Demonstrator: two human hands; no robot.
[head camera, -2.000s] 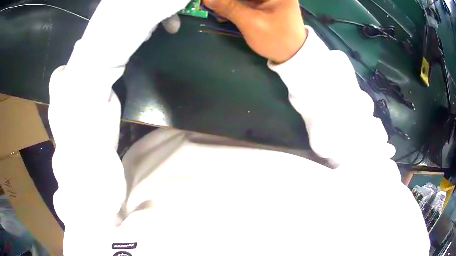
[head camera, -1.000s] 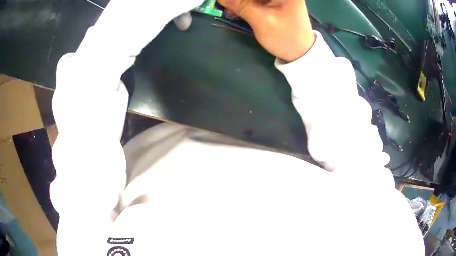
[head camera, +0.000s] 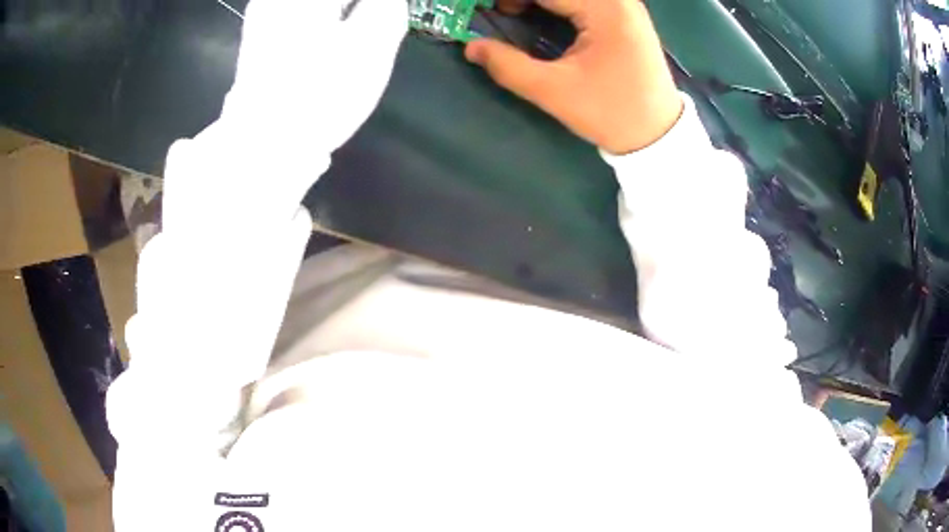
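A small green circuit board (head camera: 445, 18) is at the top edge of the picture, partly cut off. My left hand (head camera: 354, 21), overexposed white, is at the board's left edge; its fingers are cut off or washed out, so its grip cannot be made out. My right hand (head camera: 593, 78) is bare, at the board's right side. Its thumb tip is at the board's lower right corner, and its other fingers are partly cut off by the top edge. Dark leads show between the thumb and fingers.
The dark green bench top (head camera: 458, 177) has its front edge by my body. Black cords (head camera: 796, 239) lie at the right, with a black block with a yellow patch (head camera: 868, 191). Brown cardboard (head camera: 36, 208) is at the left. Bagged parts (head camera: 869, 442) are at the lower right.
The board shows more fully and farther right. My right thumb has spread away from the fingers, and the thin leads below the board no longer show there. The left fingertip below the board is gone from view.
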